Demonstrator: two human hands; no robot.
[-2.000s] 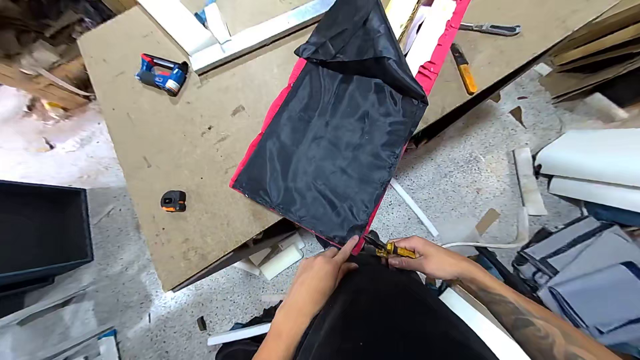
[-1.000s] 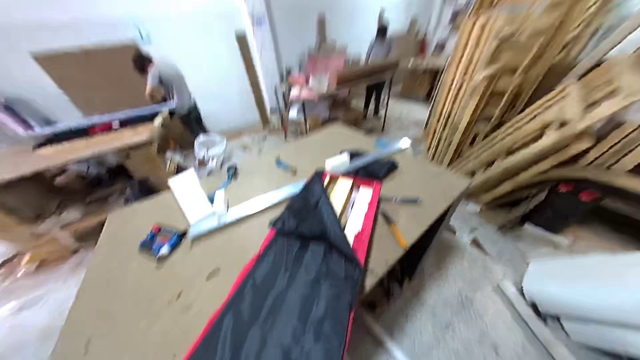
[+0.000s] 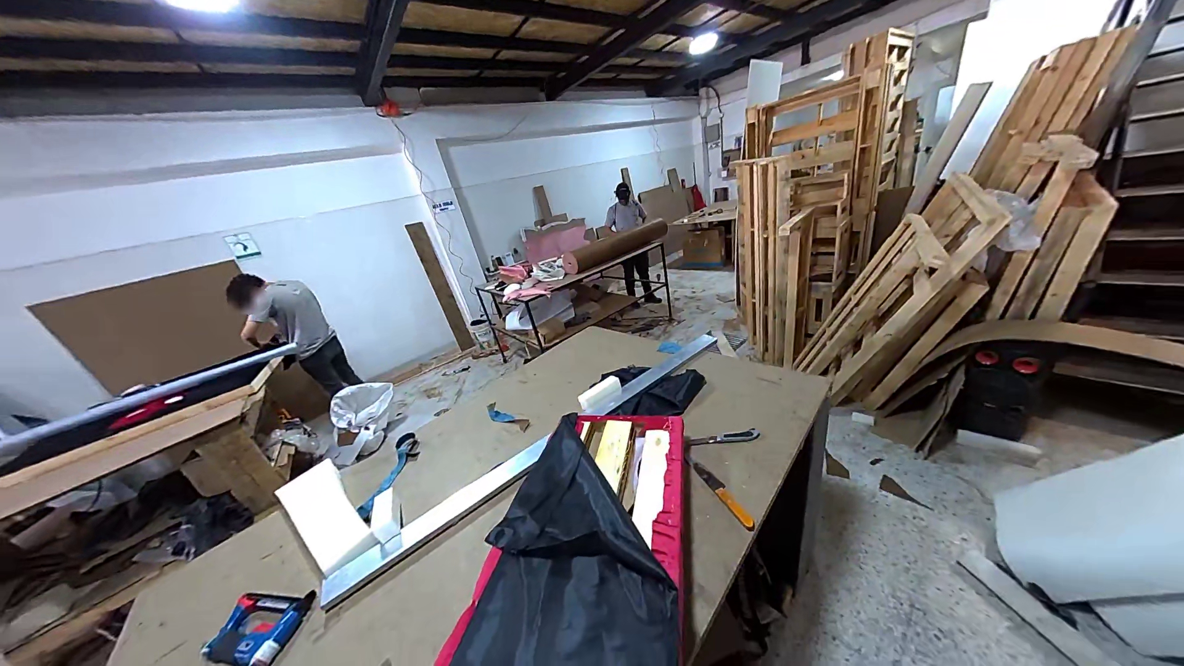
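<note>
Neither of my hands shows in the view of now. A long panel edged in red fabric (image 3: 673, 518) lies on the worktable (image 3: 740, 407), its lower end cut off by the frame. Black lining fabric (image 3: 573, 592) covers its near part and is folded back at the far end, baring wood strips (image 3: 613, 453) and white padding (image 3: 651, 481). Right of the panel are a knife with an orange handle (image 3: 733, 507) and a grey-handled cutting tool (image 3: 726, 437). A blue and red staple gun (image 3: 258, 629) rests at the lower left. A long metal straightedge (image 3: 462, 509) runs behind the panel.
White foam pieces (image 3: 326, 518) lie against the straightedge. Black fabric (image 3: 668, 390) is near the far corner. One person (image 3: 301, 319) leans over a bench at left; another (image 3: 627, 222) stands farther back. Wooden frames (image 3: 916, 287) lean at right, near a white roll (image 3: 1101, 527).
The view has swung up and away from the table. Two seconds ago my left hand touched the panel's near edge and my right held a yellow-handled tool there; both hands are now out of view.
</note>
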